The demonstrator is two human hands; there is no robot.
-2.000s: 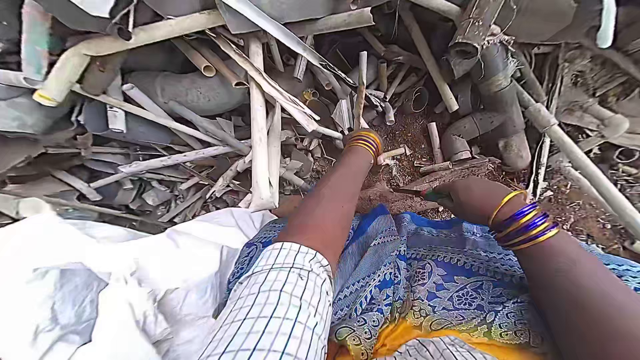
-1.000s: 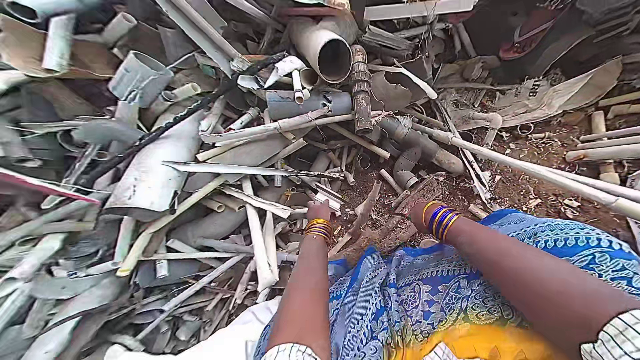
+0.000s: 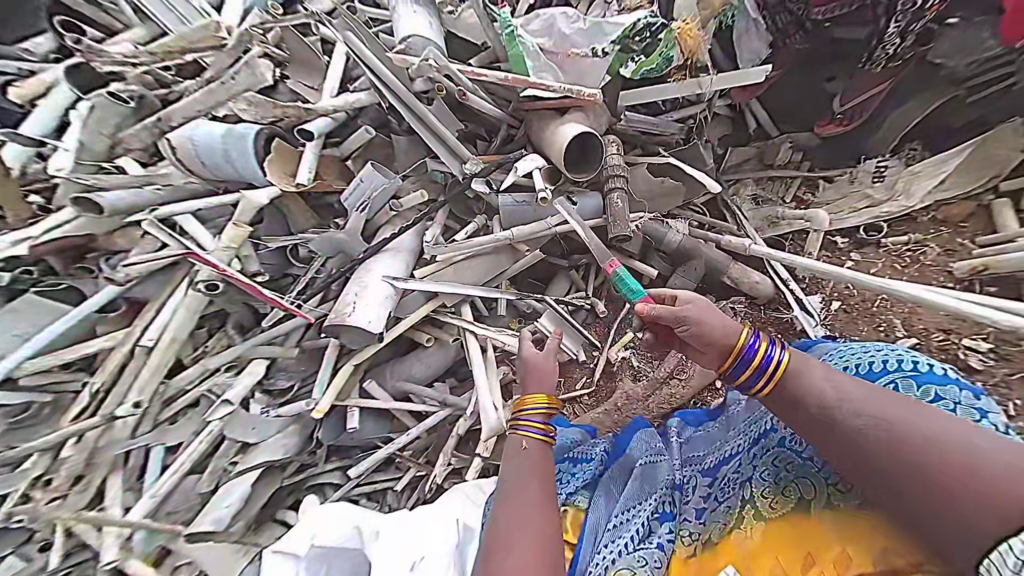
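My right hand (image 3: 680,324) is closed on the handle of a knife-like blade tool (image 3: 596,244); the handle is wrapped in green and red, and the metal blade points up and left over the scrap. My left hand (image 3: 539,358), lower and to the left, has its thumb and fingers slightly apart beside a pale, flat scrap piece (image 3: 562,334); whether it touches that piece I cannot tell. A long pale strip (image 3: 456,286) lies above my left hand. Around both hands is a heap of broken plastic pipes.
Large pipe pieces (image 3: 578,148) lie beyond the blade. A long white pipe (image 3: 864,282) runs to the right over brown soil. A white sheet (image 3: 384,532) lies at the lower left of my lap. A person's sandaled foot (image 3: 860,104) is at the upper right.
My right hand has risen from near the ground, and the bladed tool now shows plainly in it. The view has swung left over the heap.
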